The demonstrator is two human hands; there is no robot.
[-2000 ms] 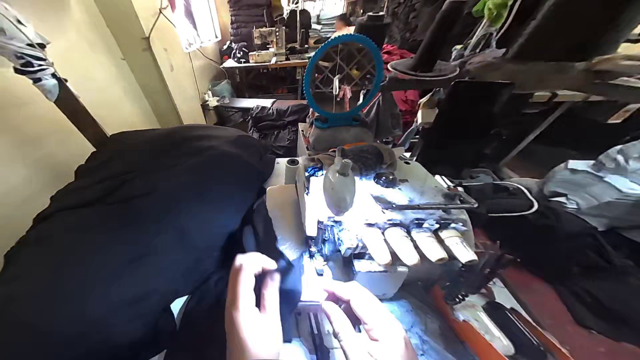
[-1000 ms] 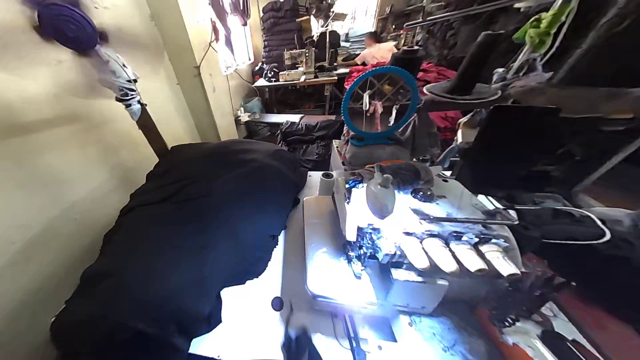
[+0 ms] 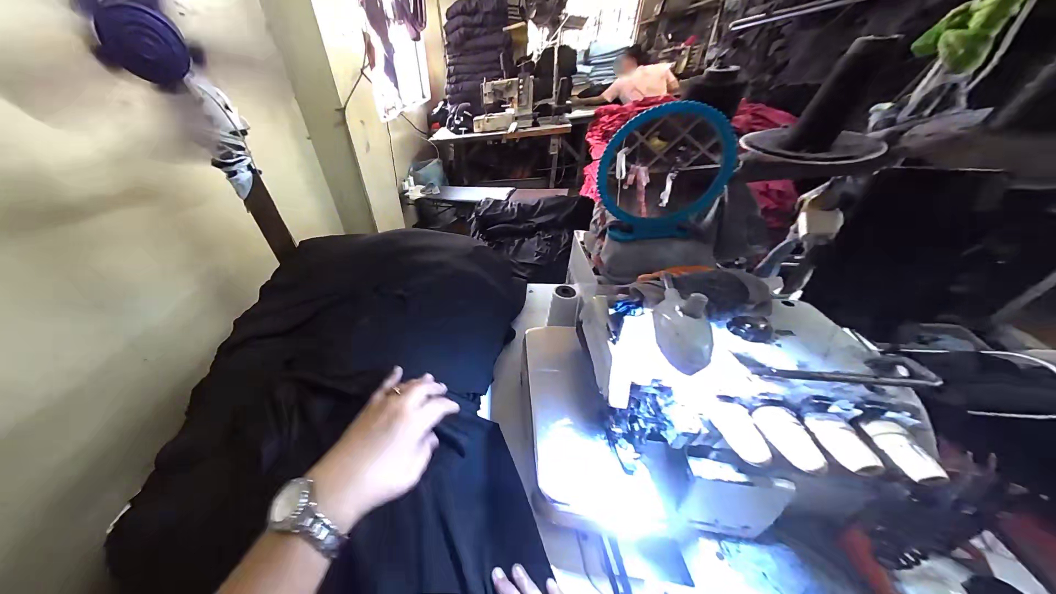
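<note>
My left hand (image 3: 384, 445), with a ring and a metal wristwatch, lies on black fabric (image 3: 454, 503) at the lower middle; whether its fingers pinch the cloth cannot be told. Only the fingertips of my right hand (image 3: 524, 582) show at the bottom edge, at the fabric's right border. A large heap of black cloth (image 3: 388, 289) rises behind and left of my left hand. Right of the fabric stands a brightly lit overlock-type sewing machine (image 3: 652, 412) with a row of several white tension covers.
A blue-rimmed round frame (image 3: 608, 177) stands behind the machine. A thread cone (image 3: 833, 99) is at the upper right. Farther back, a person (image 3: 643, 81) is at a table near another sewing machine (image 3: 507, 99). The wall (image 3: 124, 330) bounds the left side.
Two seconds ago both hands were together in front of the machine's needle area. Now my left hand is on the black cloth to its left. The view has swung left.
</note>
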